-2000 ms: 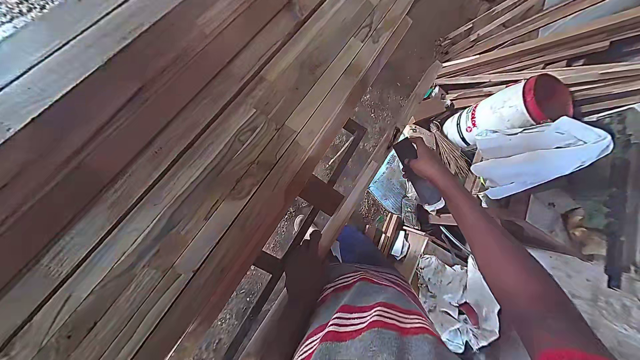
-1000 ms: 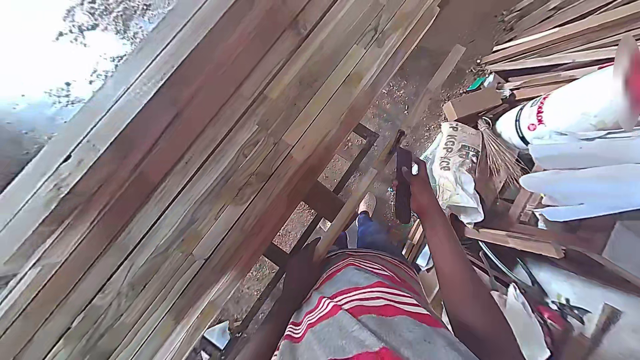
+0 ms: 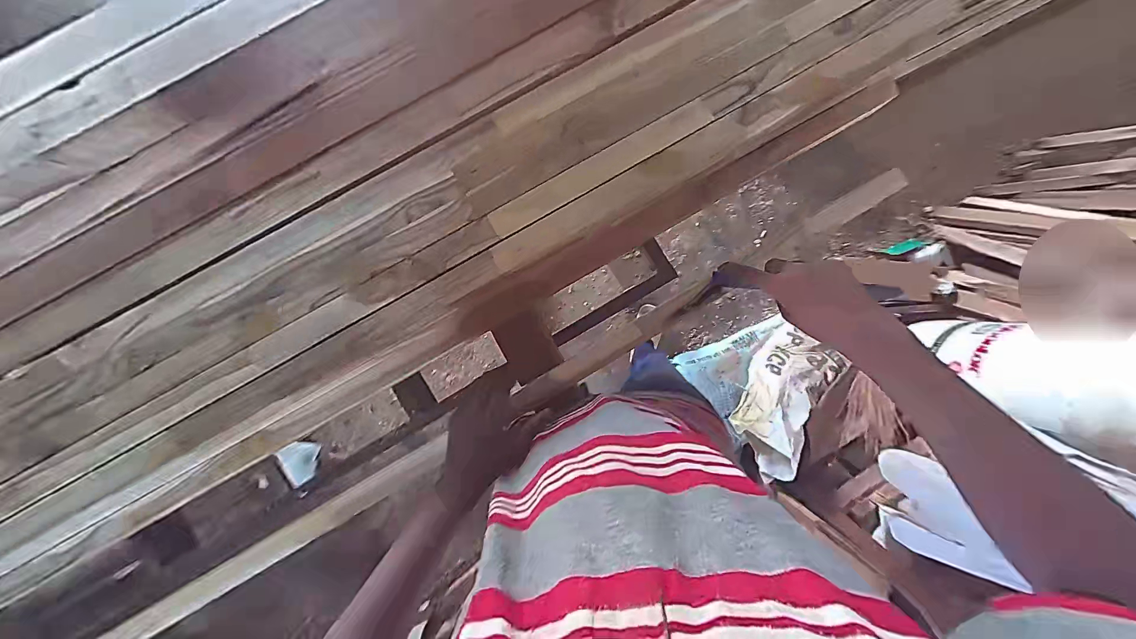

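My left hand (image 3: 484,430) is closed around the near end of a narrow wooden strip (image 3: 612,346), close to my striped shirt. The strip slants up and right, alongside a broad layer of wooden boards (image 3: 568,186). My right hand (image 3: 812,293) grips a dark elongated tool (image 3: 741,277) near the strip's farther part. Only a small part of this tool shows, and its exact kind cannot be told. Whether the tool touches the strip is also unclear.
Below the boards runs a dark frame (image 3: 661,262). A printed woven sack (image 3: 781,386) lies under my right forearm. At the right are a white cylindrical container (image 3: 1003,355), loose timber pieces (image 3: 1056,191) and white sheet-like pieces (image 3: 941,515).
The view has turned, so the boards lie flatter across it. The dark tool showed at more of its length before; now my right hand and the angle hide most of it. Both hands keep their grip.
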